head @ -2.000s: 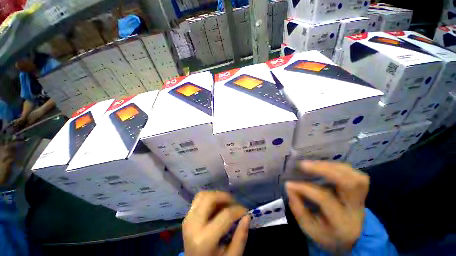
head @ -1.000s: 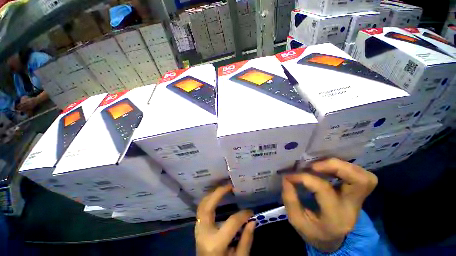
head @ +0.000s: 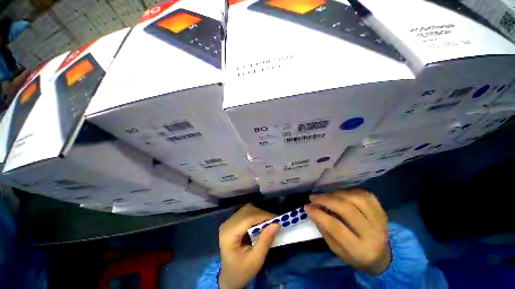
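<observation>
My left hand (head: pixel 244 244) grips the left end of a white sticker sheet (head: pixel 293 233) with rows of dark blue dots along its upper edge. My right hand (head: pixel 354 228) has its thumb and fingertips at the sheet's right end; whether a dot is between them cannot be told. Both hands are low in front of the box stacks. The central phone gift box (head: pixel 316 84) has a blue dot sticker (head: pixel 351 123) right of its barcode label (head: pixel 310 130). A box below it also has a blue dot (head: pixel 323 160). The box to its left (head: pixel 164 84) shows a barcode label and no dot.
More white boxes stand at the left (head: pixel 42 135) and at the right (head: pixel 463 68), the right ones with blue dots. The dark green bench edge (head: pixel 84 228) curves along the lower left. A red stool (head: pixel 138 268) is below. Part of a person (head: pixel 11 73) shows at the far left.
The view has moved closer and tilted down. My right hand has moved from the box fronts to the sticker sheet. The box below the central one now has a blue dot beside its label.
</observation>
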